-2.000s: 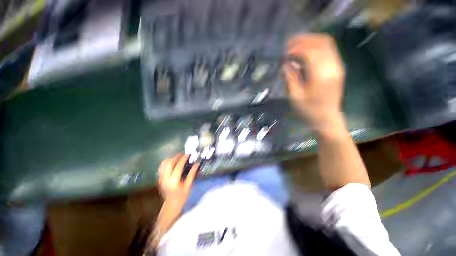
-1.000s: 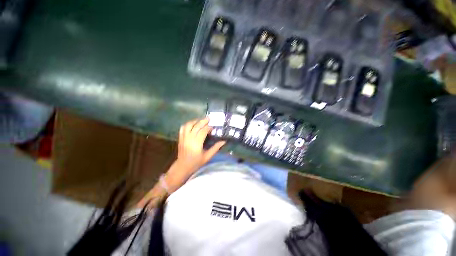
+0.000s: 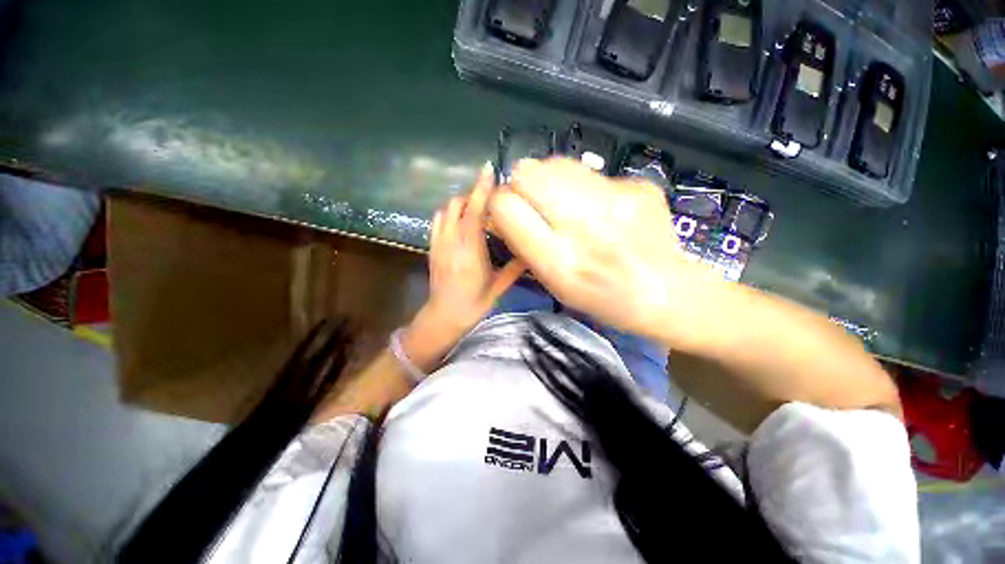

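Several black keypad phones lie side by side in a row near the bench's front edge. My left hand is at the left end of the row, its fingers on or beside the leftmost phone. My right hand reaches across over the row, with its fingertips beside my left fingers at that same phone. It covers the lower parts of the left and middle phones. What its fingertips hold is hidden. A clear blister tray behind the row holds black phones, back side up, in its front pockets.
The green bench top extends left of the tray, with its front edge running before me. A cardboard box stands below at left. A red object is low at right. White and dark items show at the upper right edge.
My right hand has come in from the right edge to my left hand at the leftmost phone. The tray and the row appear higher in the picture.
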